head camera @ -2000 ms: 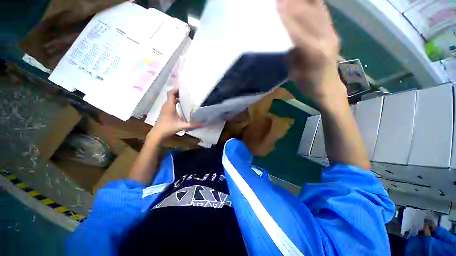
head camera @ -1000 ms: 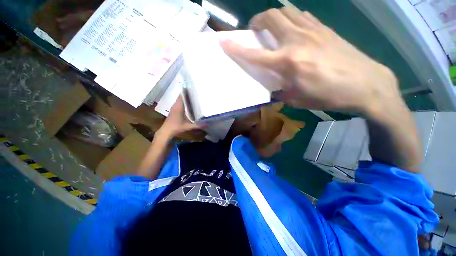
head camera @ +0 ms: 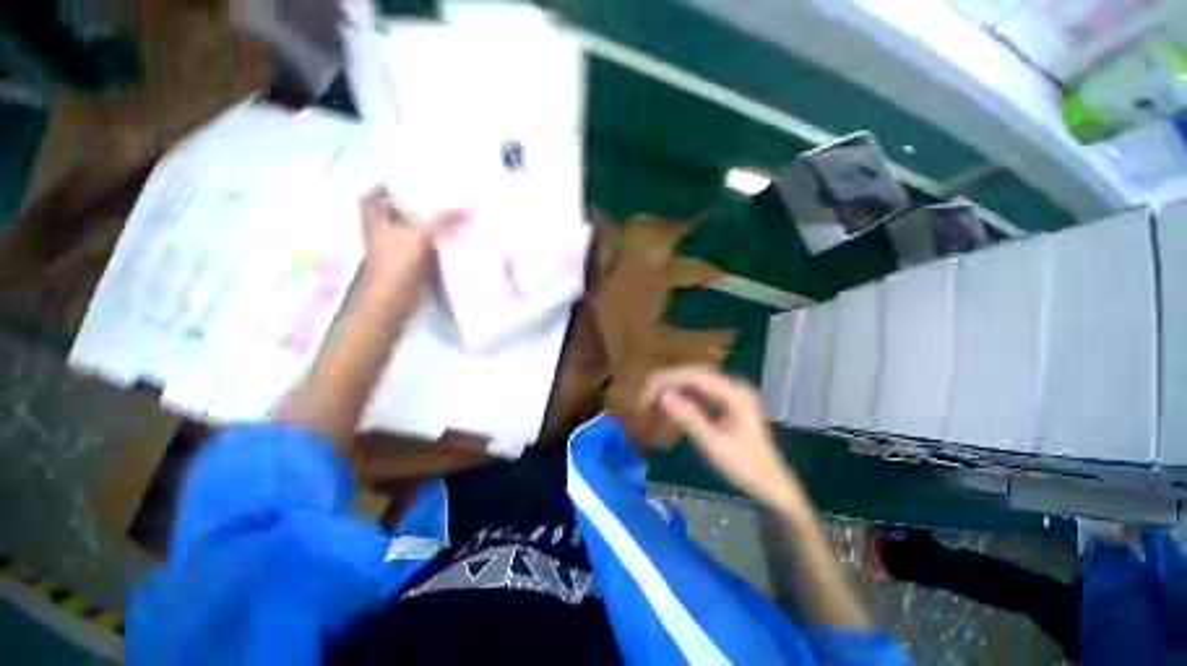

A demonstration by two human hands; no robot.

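Note:
A white folding carton (head camera: 501, 143) with a pink printed panel at its near end stands out over the piles of blanks. My left hand (head camera: 397, 247) is on its lower left edge and holds it; the fingers are partly hidden and blurred. Flat white carton blanks (head camera: 195, 260) with small print and a pink picture lie in a pile at left. More white blanks (head camera: 475, 397) lie below the carton. My right hand (head camera: 716, 416) is empty, fingers loosely curled and apart, low beside the brown kraft paper (head camera: 651, 299).
A row of white boxes (head camera: 976, 345) stands at right. Two small boxes with grey ends, one at the front (head camera: 846, 189) and one behind (head camera: 944, 232), stand on the green surface. A shelf edge (head camera: 963, 91) crosses the upper right. Another person's blue sleeve (head camera: 1132, 592) shows at lower right.
The carton has moved up and left, and its pink panel now shows. My right hand has left it and dropped lower. My left hand has moved up and left with the carton.

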